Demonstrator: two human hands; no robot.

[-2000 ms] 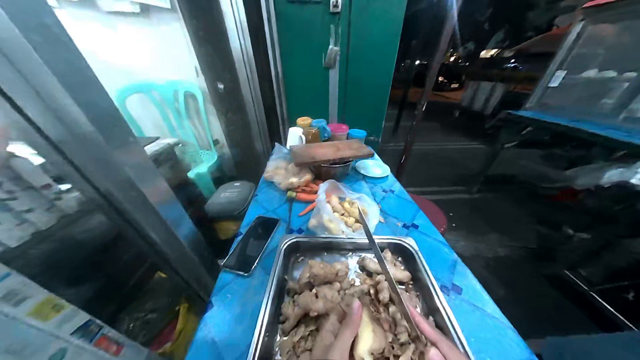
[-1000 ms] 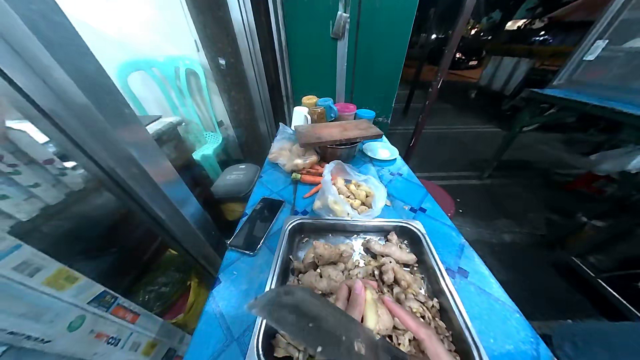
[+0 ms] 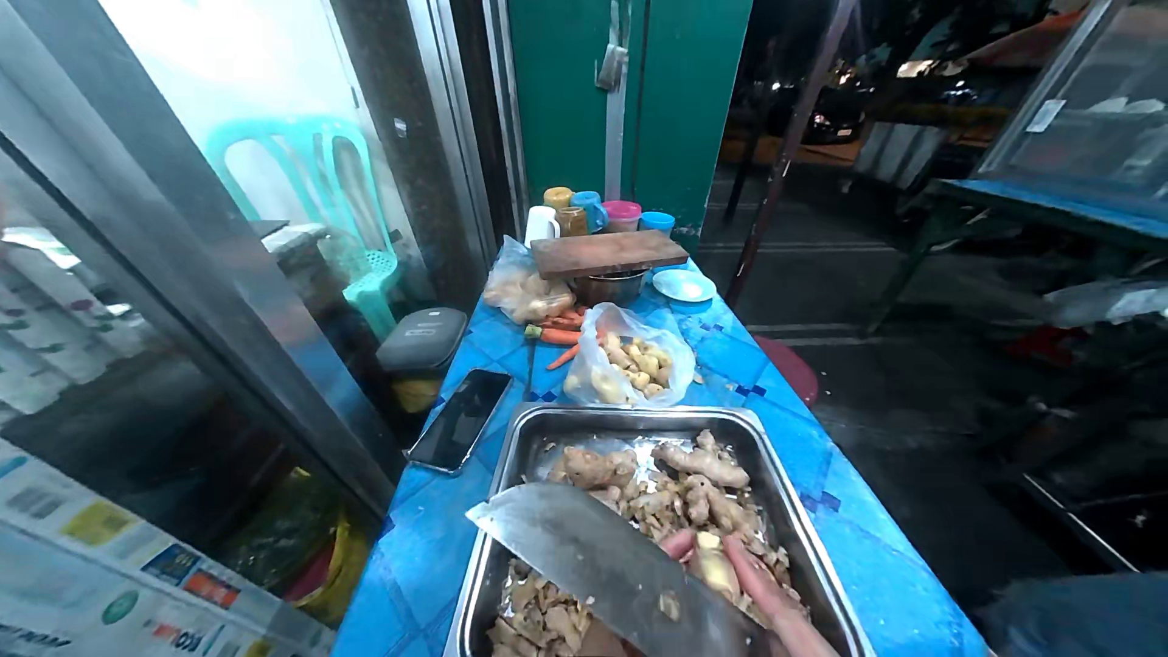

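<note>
A wide steel cleaver-like knife slants across a metal tray, its tip at the tray's left rim. At the lower right, my right hand holds the knife; its handle is mostly hidden. Fingertips of my left hand show behind the blade, against a partly peeled piece of ginger; the rest of that hand is hidden. Unpeeled ginger lies in the tray among brown peelings. Beyond the tray, an open plastic bag contains peeled ginger pieces.
The narrow table has a blue cover. A phone lies left of the tray. Farther back are carrots, another plastic bag, a wooden board over a metal bowl, a plate and several mugs and jars.
The knife has turned from pointing away with its blade seen narrow to lying flat toward the left, its broad face in view. Both hands have stayed around the ginger.
</note>
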